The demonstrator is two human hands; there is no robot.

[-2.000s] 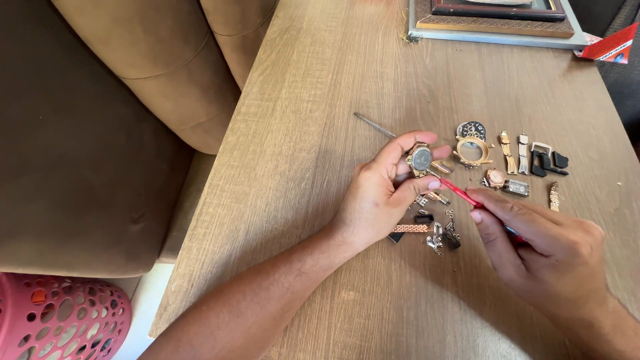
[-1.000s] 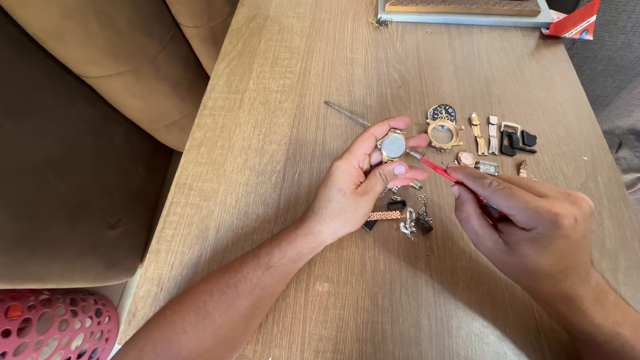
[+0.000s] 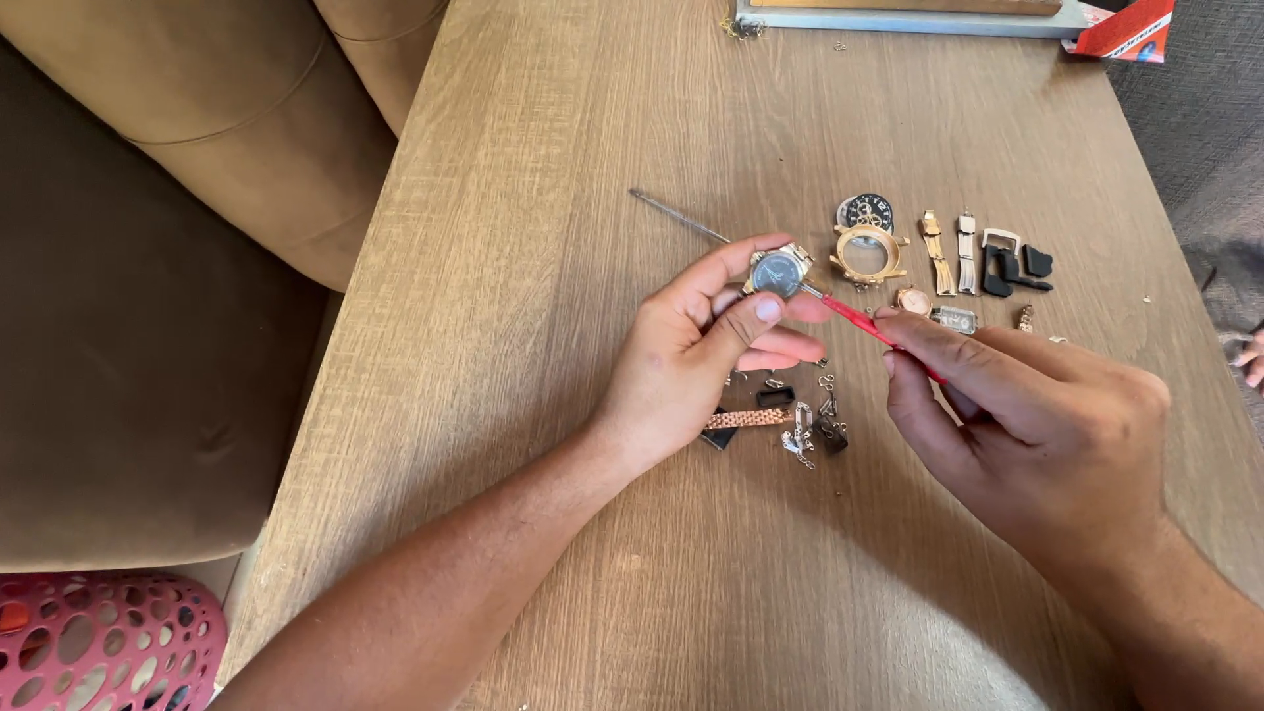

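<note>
Between the fingertips of my left hand (image 3: 691, 346) is a small gold-toned watch (image 3: 776, 274) with a dark dial, face up. My right hand (image 3: 1027, 425) grips a red-handled screwdriver (image 3: 857, 318), its metal tip against or very near the watch's right edge. Beyond the left fingers lies a thin metal rod (image 3: 676, 213), its near end hidden. A gold watch case (image 3: 866, 255) without a dial sits to the right, touching a black dial (image 3: 869, 211). Below the left hand are a rose-gold bracelet piece (image 3: 749, 420) and silver chain links (image 3: 802, 433).
Gold and silver clasps (image 3: 938, 254), a buckle (image 3: 1001, 240) with black pieces (image 3: 1037, 261) and a rose-gold watch (image 3: 913, 301) lie on the wooden table (image 3: 553, 257). Frames (image 3: 908, 18) and a red box (image 3: 1126, 32) stand at the back. A pink perforated basket (image 3: 109, 632) is lower left.
The watch in my left hand has turned: a plain pale face showed one second ago, and the dark dial shows now. The screwdriver has stayed at the watch's right side.
</note>
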